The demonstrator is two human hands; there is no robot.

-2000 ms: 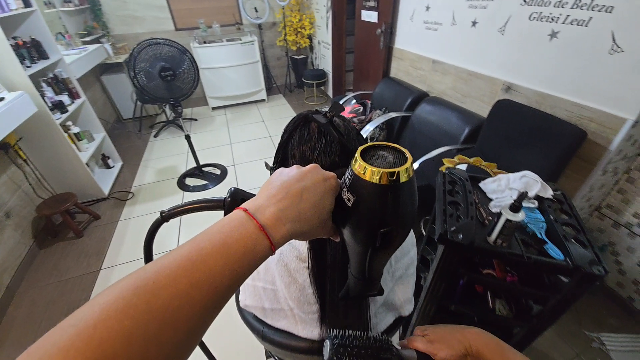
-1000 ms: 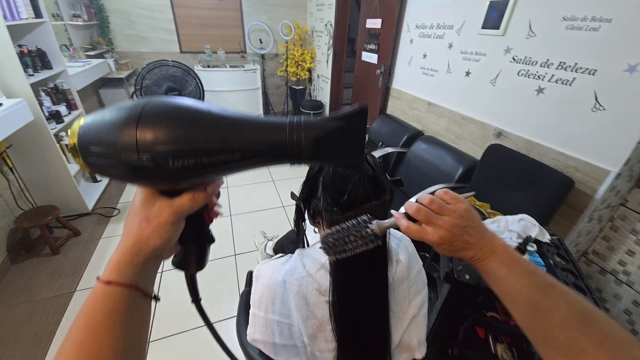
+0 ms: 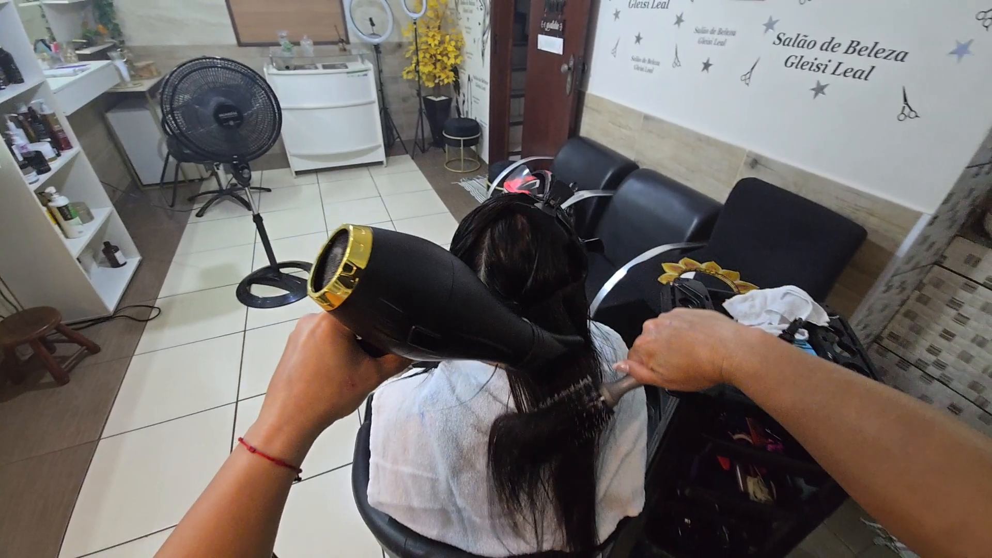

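My left hand [image 3: 333, 372] grips a black hair dryer [image 3: 434, 298] with a gold rear ring; the handle is mostly hidden behind hand and body. Its nozzle points right, against the long dark hair [image 3: 535, 465] of a seated person seen from behind. In my right hand [image 3: 674, 350] is the handle of a round brush [image 3: 593, 399], whose bristles sit within the hair below the nozzle. Hair wraps over much of the brush barrel. A white towel [image 3: 434, 457] covers the person's shoulders and back.
A black salon trolley [image 3: 744, 434] with a white cloth [image 3: 777, 308] stands at the right, near black chairs [image 3: 659, 205]. Left of the person are a standing fan [image 3: 221, 112], a wooden stool [image 3: 39, 333] and shelves of bottles [image 3: 93, 232]. A white counter [image 3: 325, 116] is at the back.
The dryer, raised across the view one second ago, is now lower with its nozzle at the hair. The brush has moved lower along the hair. The view has tilted down.
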